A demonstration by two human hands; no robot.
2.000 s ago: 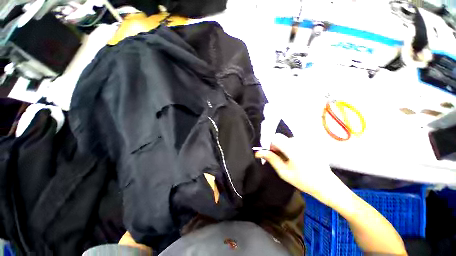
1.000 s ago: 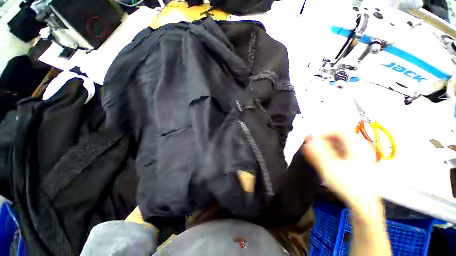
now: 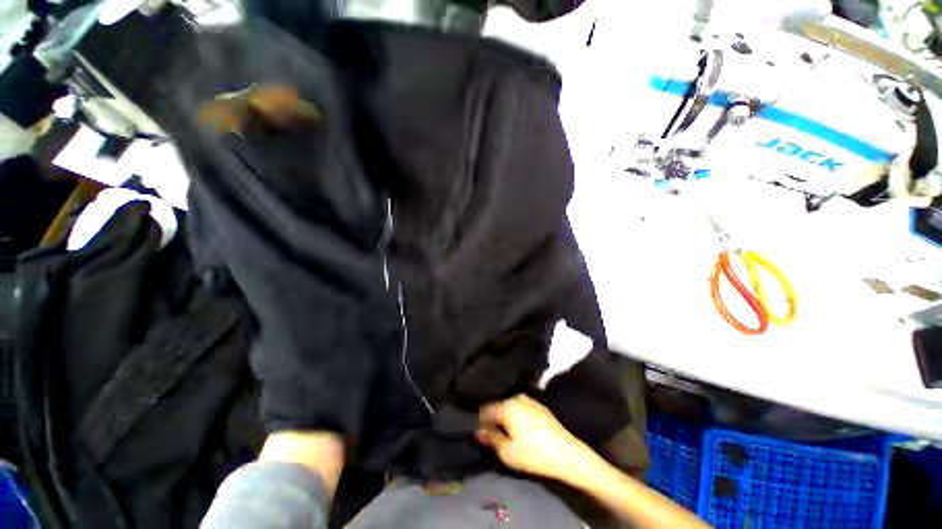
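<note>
The black garment (image 3: 465, 207) lies spread over the table edge and my lap, with a thin pale line running down its middle. My right hand (image 3: 522, 434) is at its near edge, fingertips pinching the black cloth. My left hand (image 3: 310, 452) shows only at the wrist and back, below a grey sleeve; its fingers are hidden under the cloth. A small white patch (image 3: 567, 351) shows beside the garment's right part. Scissors (image 3: 751, 292) with red-orange and yellow loops lie on the table to the right.
A white sewing machine (image 3: 816, 139) with a blue stripe stands at the upper right. A blue crate (image 3: 795, 480) is below the table's front edge (image 3: 785, 398). Another black garment pile (image 3: 134, 351) lies at left. A blurred orange-brown patch (image 3: 263, 109) shows at the upper left; I cannot tell what it is.
My right hand has come from over the table at right down to the garment's near edge. The garment is laid differently and reaches farther up the view. The scissors still lie on the table.
</note>
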